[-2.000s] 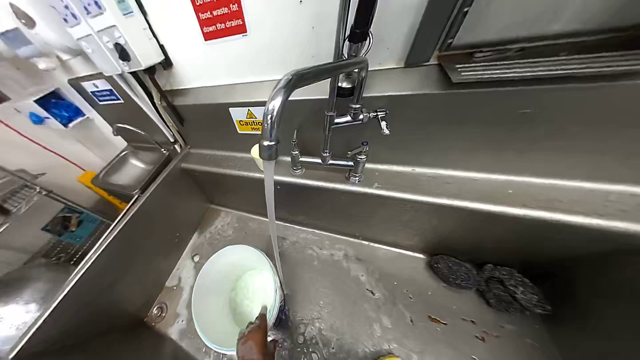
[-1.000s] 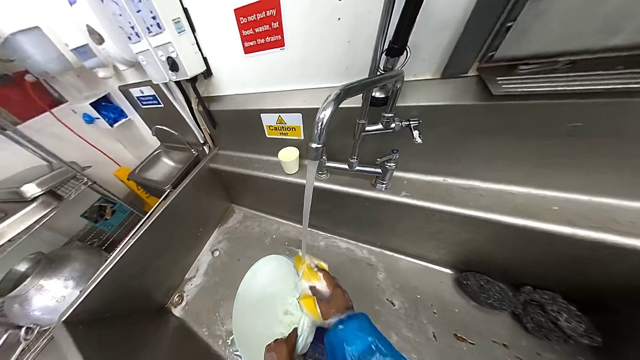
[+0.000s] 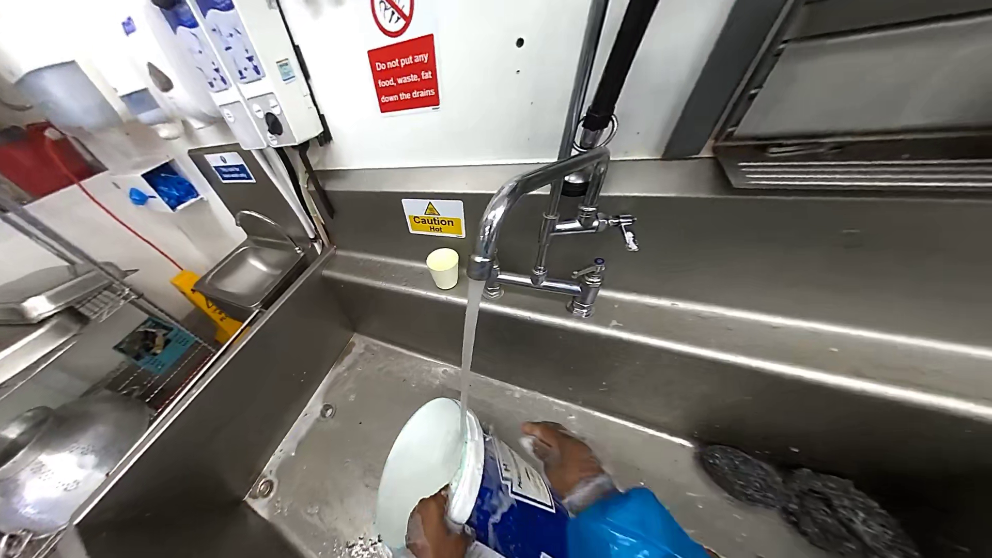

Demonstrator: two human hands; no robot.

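A blue plastic bucket [image 3: 515,508] with a white rim and pale inside lies tilted in the steel sink, its mouth facing left. My left hand [image 3: 435,527] grips the rim at the bottom of the view. Beyond the bucket's far side, my right hand [image 3: 564,457] has soapy fingers and appears to hold nothing; a blue plastic sleeve covers the forearm. Water runs from the chrome faucet [image 3: 504,209] onto the bucket's rim. No sponge is visible in either hand.
Dark scouring pads [image 3: 841,511] lie in the sink at right. A pale yellow cup [image 3: 443,269] stands on the back ledge. A small hand basin [image 3: 252,273] is beyond the left sink wall, with a metal pot [image 3: 74,457] lower left.
The yellow sponge seen in my right hand one second ago is out of sight. The bucket has turned, showing its blue outside, and my right hand is now at its far side.
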